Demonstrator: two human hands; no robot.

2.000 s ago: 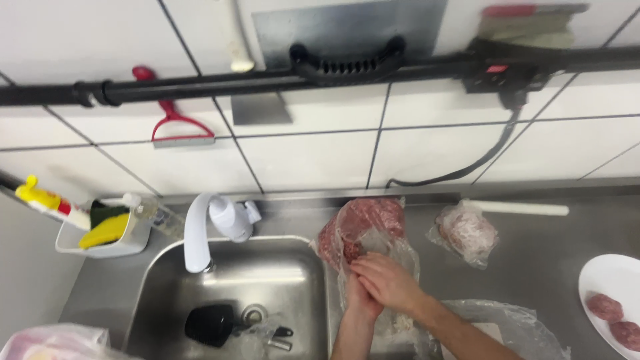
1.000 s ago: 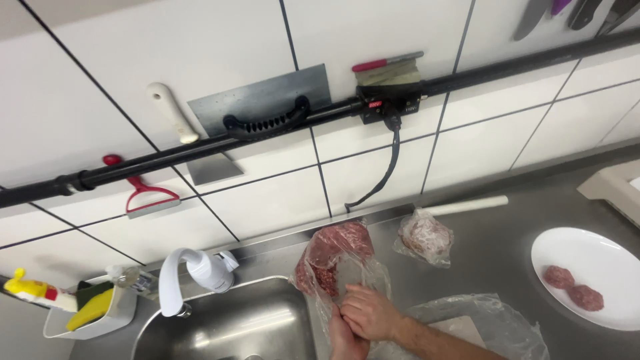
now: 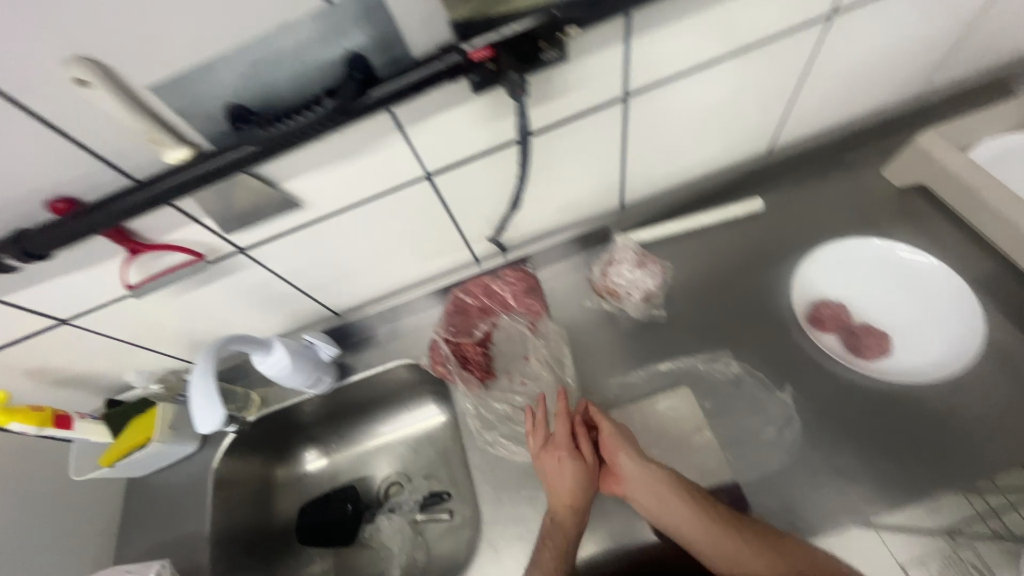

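Note:
My left hand (image 3: 562,458) and my right hand (image 3: 616,452) are cupped together, with a small bit of dark red meat showing between them. Just beyond the fingertips lies an open clear plastic bag (image 3: 524,360) of raw ground meat (image 3: 472,324). A smaller wrapped lump of meat (image 3: 632,278) sits behind and to the right. Two round meat patties (image 3: 850,330) rest on a white oval plate (image 3: 936,320) at the right. Beside my right hand is a flat pale square (image 3: 676,432) with clear plastic film (image 3: 760,400); my forearm hides part of this area.
To the left is a steel sink (image 3: 344,448) with a black utensil (image 3: 330,516) in it and a white faucet (image 3: 264,364) behind. A white stick (image 3: 696,218) lies near the wall. A beige appliance (image 3: 952,160) stands at the far right. Tools hang from a black rail (image 3: 264,148).
My hands have moved from the edge of the meat bag to a spot nearer me, and now press together around a bit of meat. The view has shifted toward the right.

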